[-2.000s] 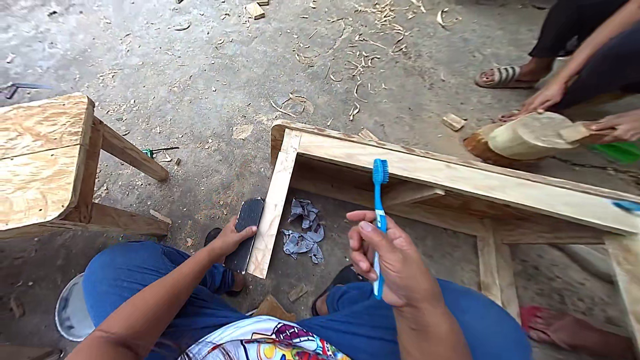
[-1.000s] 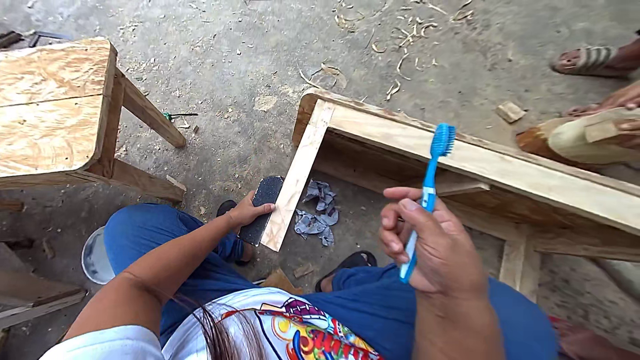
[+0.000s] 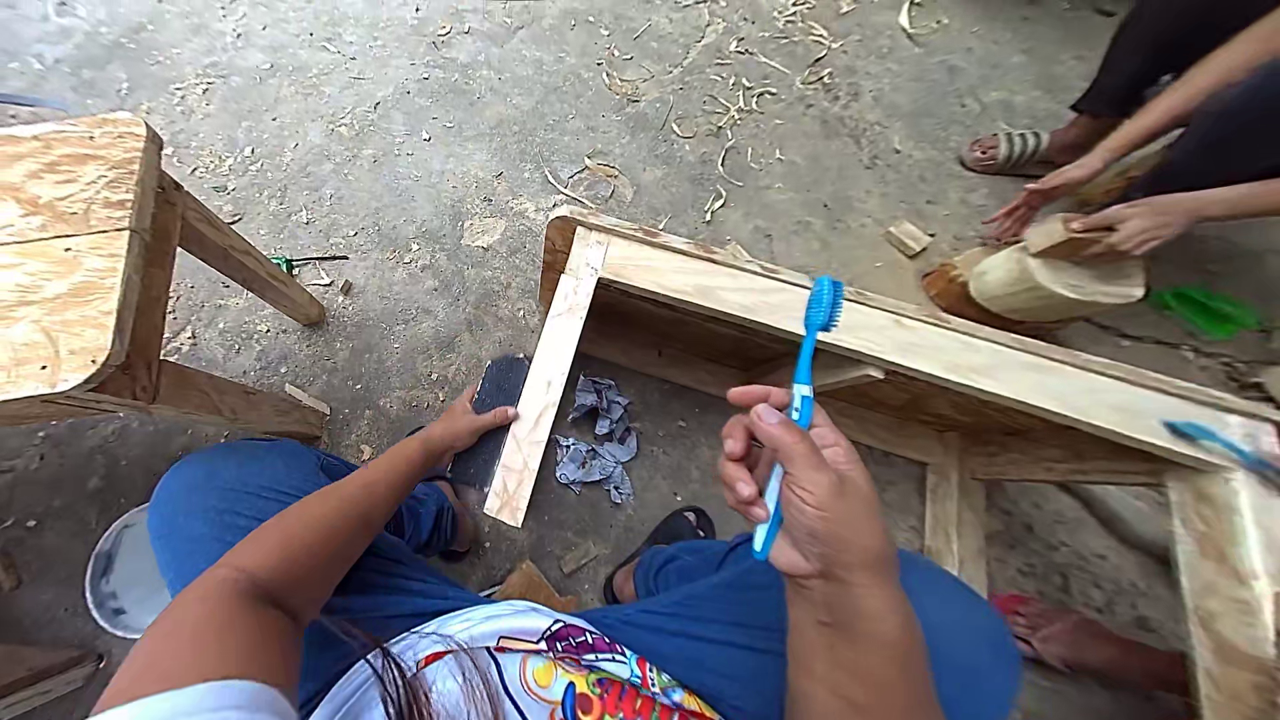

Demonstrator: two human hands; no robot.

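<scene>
My right hand [image 3: 805, 480] holds a blue toothbrush [image 3: 800, 400] upright, its bristle head above my fingers. The brush is in front of a wooden bench frame [image 3: 720, 280] lying on its side. My left hand [image 3: 468, 420] rests at the frame's left leg [image 3: 548, 385], with its thumb at the leg's edge and its palm against a dark flat piece [image 3: 490, 430] beside that leg. Whether my left hand grips this piece or only the leg is hard to tell. Crumpled grey scraps [image 3: 597, 465] lie on the floor just right of the leg.
A wooden stool [image 3: 70, 270] stands at left. At upper right a co-worker's hands [image 3: 1130, 220] hold a wood block on a pale round log piece [image 3: 1050, 285]. A second blue brush [image 3: 1215, 445] lies on the frame's right end. Wood shavings [image 3: 740, 100] litter the concrete floor.
The view has shifted and swung back. My right hand still holds the toothbrush up, and my left hand stays by the frame's leg.
</scene>
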